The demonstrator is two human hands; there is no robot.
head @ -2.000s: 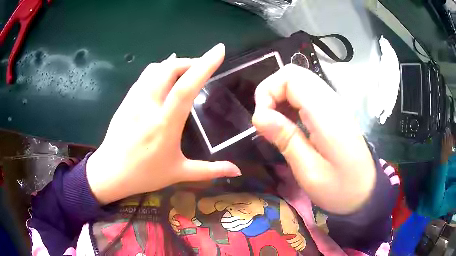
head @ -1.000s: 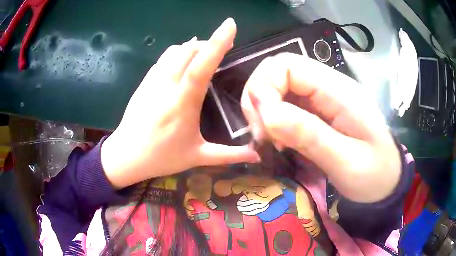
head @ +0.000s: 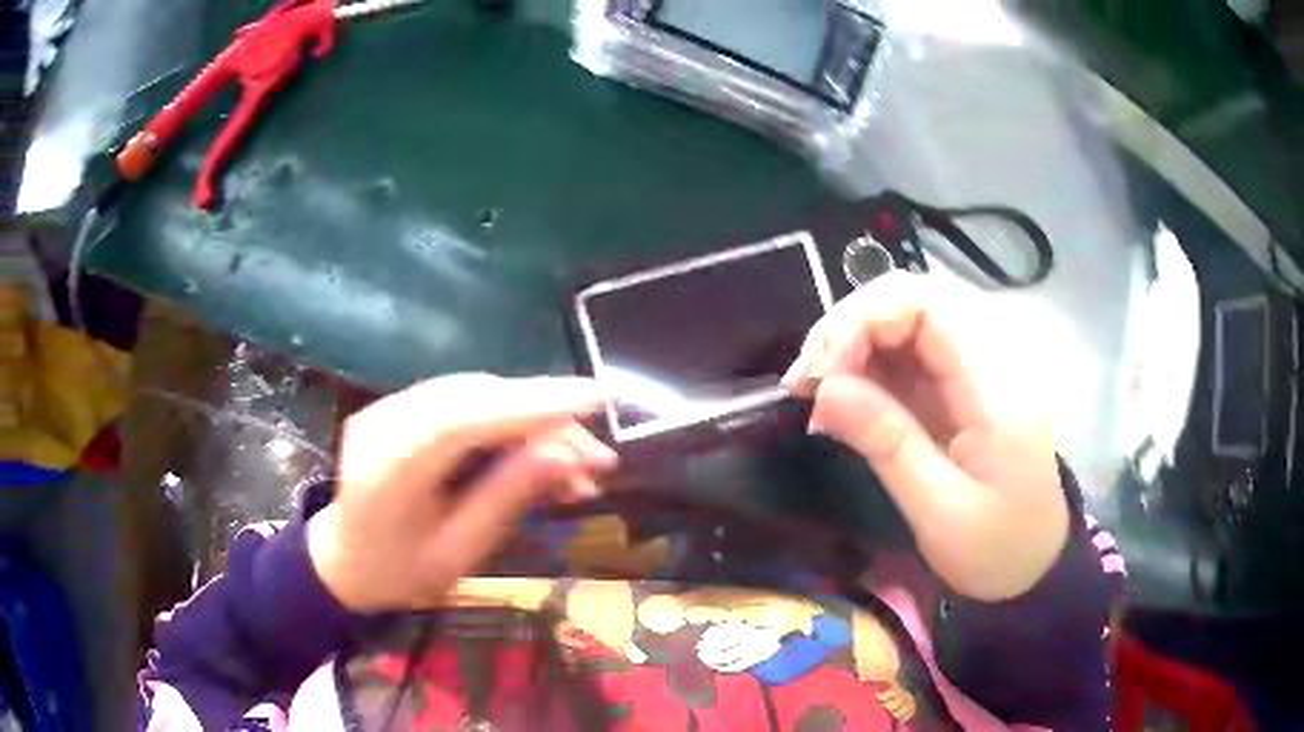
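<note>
A black portable video speaker lies in front of me, its dark screen in a white frame. Its round dial and black wrist strap are at the right end. My left hand is blurred at the lower left corner of the screen, fingers bent close together. My right hand is at the lower right corner, thumb and fingertips close together. A bright streak runs between the two hands along the lower edge; whether it is glare or a clear sheet cannot be told. Anything thin in either hand's fingertips cannot be made out.
A red air blow gun lies at the upper left. Lenses in clear plastic wrap lie behind the speaker. A white glove and a waiting unit are at the right. Crumpled clear film is below the bench edge at left.
My left hand has moved down off the screen's left side and its fingers have closed up. My right hand has moved off the screen to its lower right corner. The view has shifted, showing the wrapped lenses.
</note>
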